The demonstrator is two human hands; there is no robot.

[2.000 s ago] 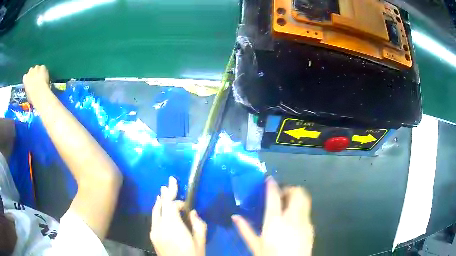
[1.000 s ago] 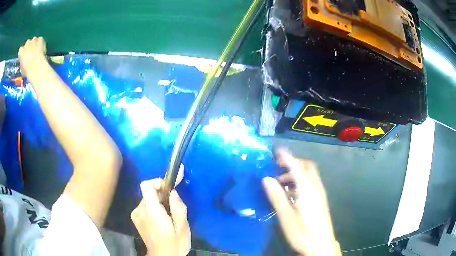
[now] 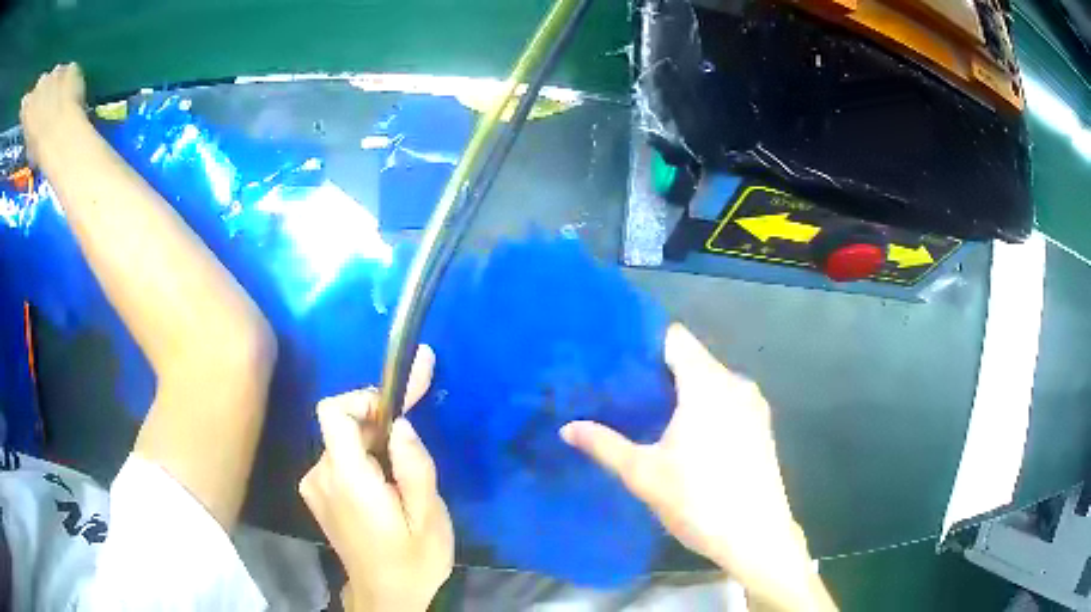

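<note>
My left hand [image 3: 381, 478] is closed around the lower part of a yellow-green air hose [image 3: 449, 215], which runs up to the top edge of the view. My right hand [image 3: 706, 460] has thumb and fingers spread at the right edge of a heap of blue film [image 3: 538, 347]; no object shows in its grip. The film is blurred and lies on the dark bench mat between my hands. More shiny blue film [image 3: 287, 239] lies left of the hose, and a flat blue piece [image 3: 421, 161] lies behind it.
The press's black base [image 3: 826, 120] stands at the upper right with an orange fixture [image 3: 933, 36] on top, cut off. Its front panel has a red button [image 3: 854, 261]. A neighbouring worker's bare arm [image 3: 168, 263] reaches across the left. A white strip [image 3: 1003, 371] lies right; the green line surface is behind.
My left hand has closed on the hose and moved left, swinging the hose over. My right hand has moved right, then slightly down. The film between them has shifted. The press sits higher in view.
</note>
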